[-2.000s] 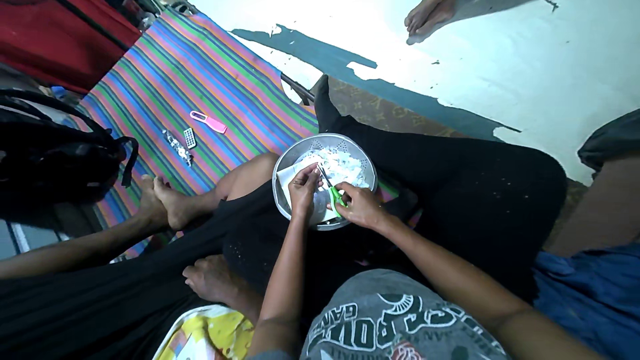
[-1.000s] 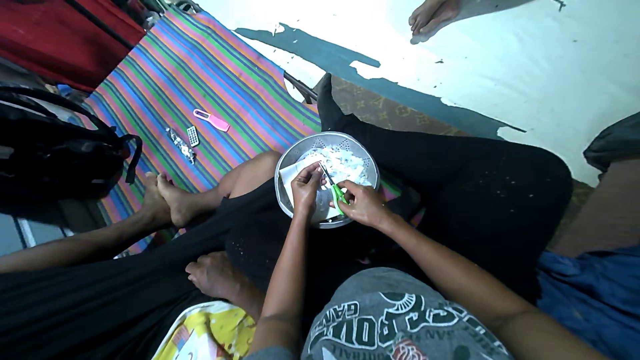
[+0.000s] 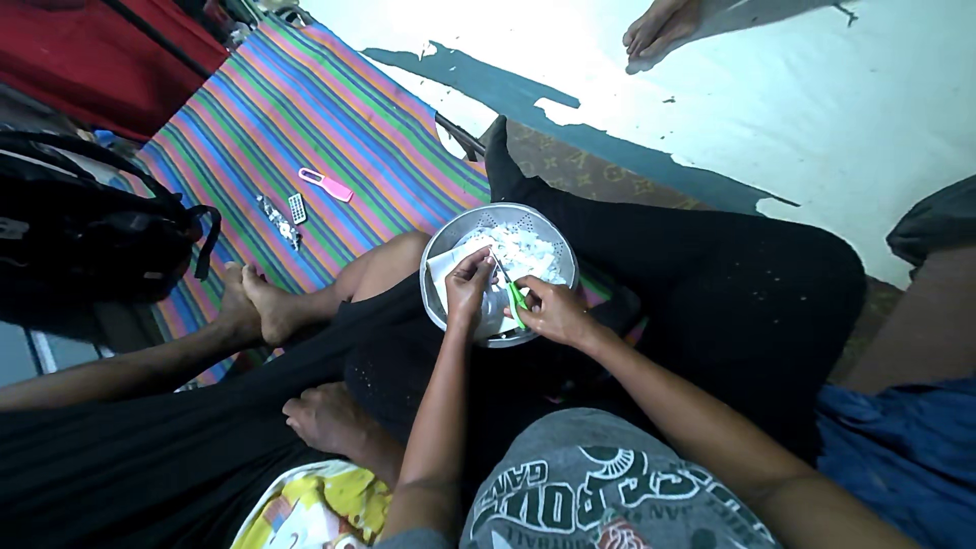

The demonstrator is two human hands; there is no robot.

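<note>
A round metal colander [image 3: 566,267] rests on my lap with a heap of small white pieces [image 3: 522,248] in it. White paper [image 3: 440,268] lies inside at its left side, partly under my left hand. My left hand [image 3: 469,286] pinches something small and pale at its fingertips; the piece is too small to name. Green-handled scissors [image 3: 517,305] are in my right hand [image 3: 557,309], their blades pointing up and left to the left fingertips. Whether the blades touch the piece cannot be told.
A striped mat [image 3: 366,130] bears a pink comb-like item [image 3: 326,184], a small remote control [image 3: 296,207] and a silvery item [image 3: 279,222]. A black bag [image 3: 91,229] stands at left. Another person's bare legs [image 3: 305,309] lie close by; a foot [image 3: 662,34] shows at top right.
</note>
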